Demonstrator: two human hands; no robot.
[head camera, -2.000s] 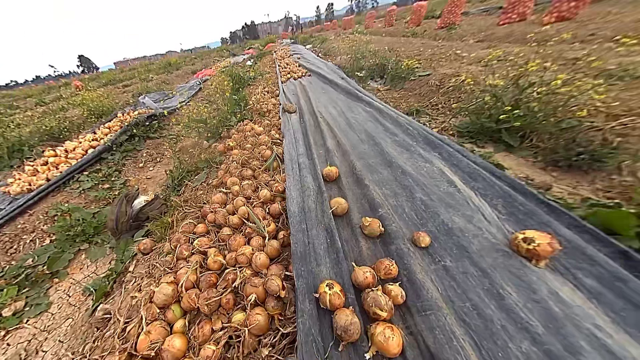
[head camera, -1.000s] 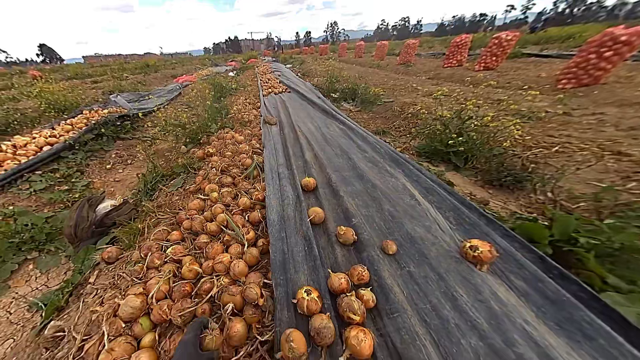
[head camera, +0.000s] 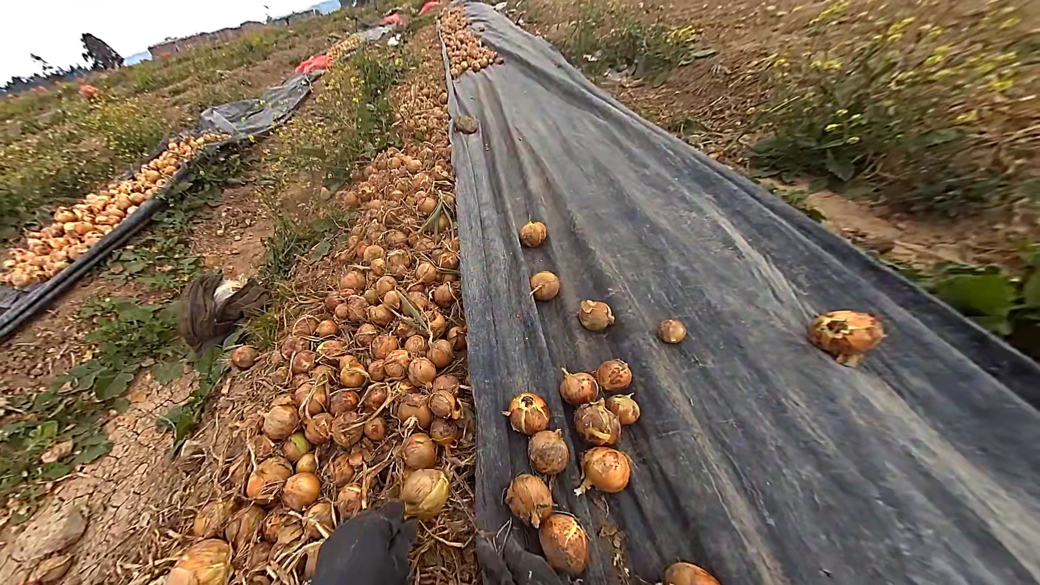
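My left hand (head camera: 366, 546), in a dark glove, reaches in at the bottom edge, low over a long heap of onions (head camera: 382, 349) on the soil. Beside its fingertips lies a pale yellow onion (head camera: 425, 493); whether the hand grips anything is hidden. My right hand is not in view. Just right of the heap runs a long dark fabric sheet (head camera: 691, 244). Several loose onions rest on its near part, among them a brown onion (head camera: 565, 543) close to the bottom and a larger, peeling onion (head camera: 847, 335) farther right.
A crumpled dark cloth (head camera: 219, 310) lies left of the heap. Farther left, another sheet (head camera: 97, 244) holds a row of onions (head camera: 106, 207). More onions (head camera: 465, 45) lie at the far end of the near sheet. Weeds (head camera: 886, 130) grow along the right side.
My left hand, absent from the oldest frame, came in at the bottom edge and now shows larger beside the onion heap. The view has tipped downward, and the red sacks at upper right are out of sight.
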